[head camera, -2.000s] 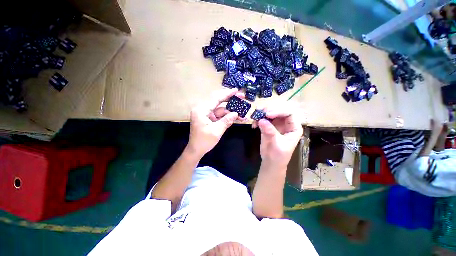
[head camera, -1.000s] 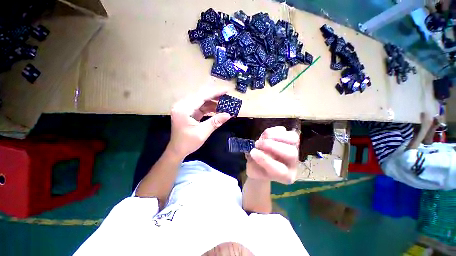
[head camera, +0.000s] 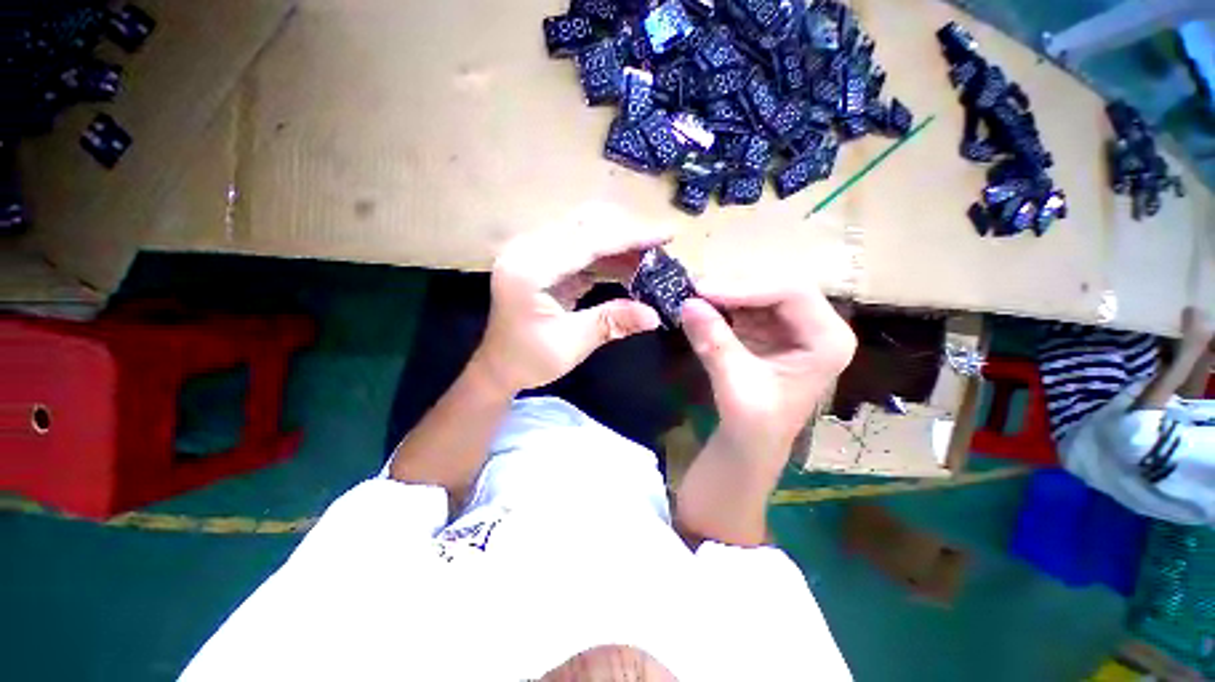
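A small black plastic block (head camera: 662, 284) with pale dots on its face is held between both hands, just off the bench's front edge. My left hand (head camera: 553, 313) grips its left side with thumb and fingers. My right hand (head camera: 766, 349) touches its right side with thumb and fingertips. Whether a separate smaller piece is in my right fingers cannot be told. A wide heap of similar black blocks (head camera: 733, 93) lies on the bench beyond my hands.
A green strip (head camera: 873, 165) lies right of the heap. A narrower black heap (head camera: 1002, 140) and a smaller one (head camera: 1137, 157) lie farther right. Left is a carton with black parts (head camera: 104, 139). An open carton (head camera: 886, 442) and red stool (head camera: 80, 413) stand below. A person's sleeve (head camera: 1095, 380) shows right.
My right hand has come up from below the bench edge and met the block in my left hand. The block is now tilted. The view has shifted, so the bench sits higher.
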